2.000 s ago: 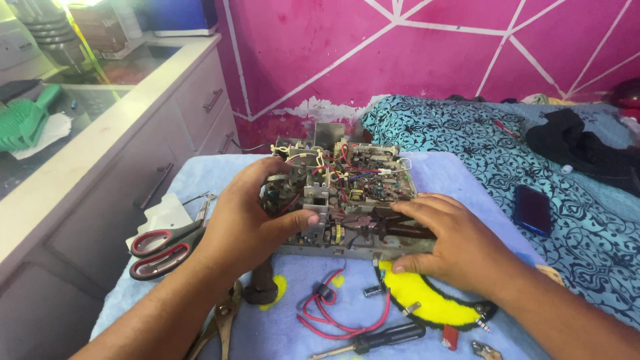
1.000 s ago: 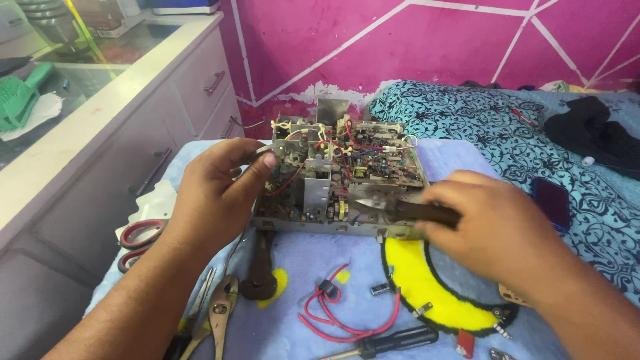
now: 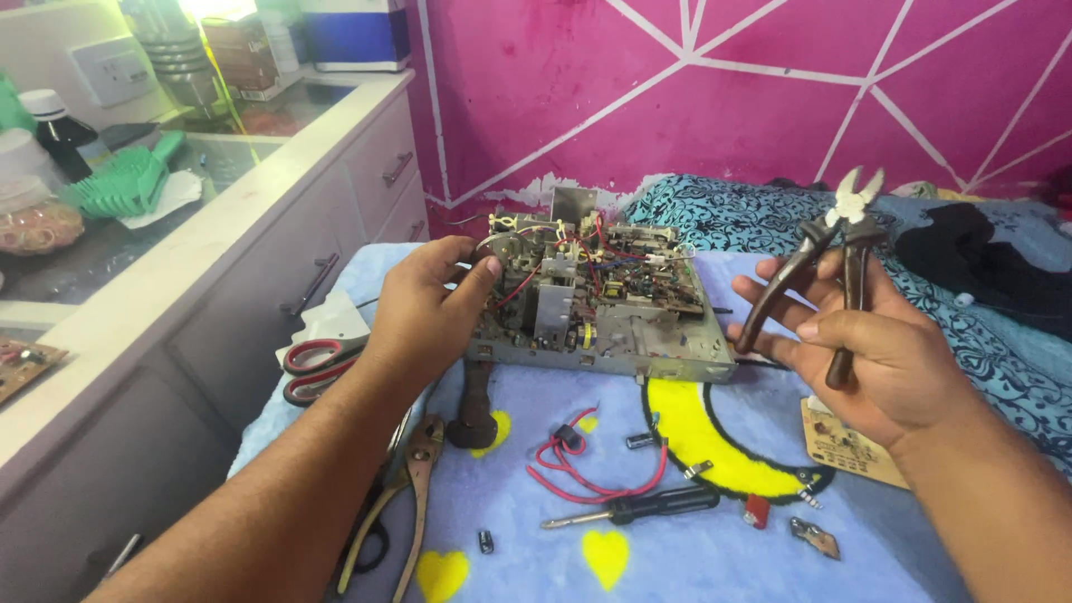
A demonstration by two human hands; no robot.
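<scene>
An opened electronic chassis (image 3: 607, 289) with circuit boards, metal plates and red wires lies on a blue cloth. My left hand (image 3: 440, 297) is at its left side, thumb and fingers closed around a part at the upper left corner; the exact part is hidden. My right hand (image 3: 871, 352) is raised right of the chassis and holds diagonal cutting pliers (image 3: 850, 251) with dark handles, jaws up and apart. In front of the chassis lie a red wire (image 3: 578, 473) with a dark ferrite-like core, a black-handled screwdriver (image 3: 662, 504) and several loose electronic components.
Slip-joint pliers (image 3: 419, 477) and red-and-black scissors (image 3: 322, 368) lie near my left forearm. A circuit board (image 3: 850, 444) sits beneath my right wrist. A white drawer cabinet (image 3: 335, 209) stands at the left, with a green brush (image 3: 126, 180) on top. A patterned teal bedspread (image 3: 988, 368) borders the right.
My right hand has lifted the cutting pliers up and to the right, away from the chassis, and their jaws now point up. My left hand stays at the chassis's left side.
</scene>
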